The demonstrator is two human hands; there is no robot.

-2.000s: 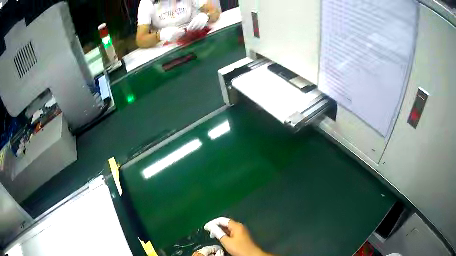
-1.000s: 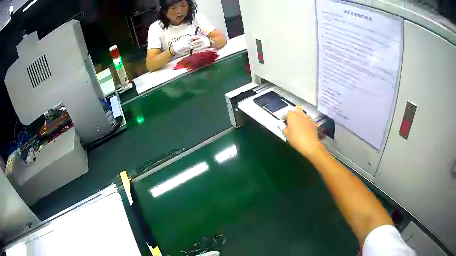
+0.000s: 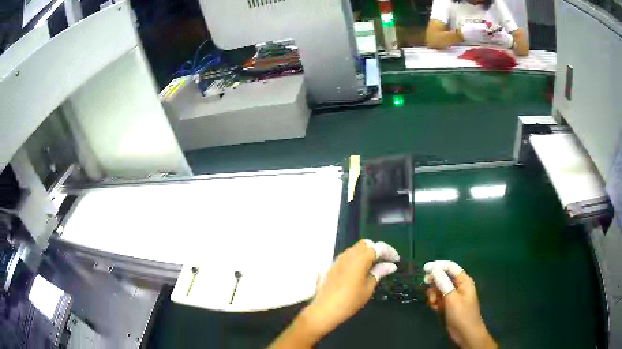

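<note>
A dark phone-sized panel [image 3: 387,191] with a clearer lower part stands out over the black strip and green mat, slightly blurred. My left hand [image 3: 348,286], with white finger cots, pinches its lower end. My right hand [image 3: 455,300], also in finger cots, is just right of the panel's lower end, fingertips close together; whether they hold anything is too small to tell. Crinkled clear film bits [image 3: 402,294] lie on the green mat [image 3: 518,272] between and below the hands.
The white conveyor belt [image 3: 225,225] is at left, with yellow tape [image 3: 354,177] by its far corner. A pale grey box [image 3: 239,112] with wires is beyond. The short outfeed conveyor [image 3: 571,167] is at right. A gloved person [image 3: 477,27] sits opposite by red cloth [image 3: 487,58].
The view has swung left. My right hand has left the outfeed conveyor and is back beside my left hand. The panel seen on the outfeed is gone from there; a panel is now at my left hand.
</note>
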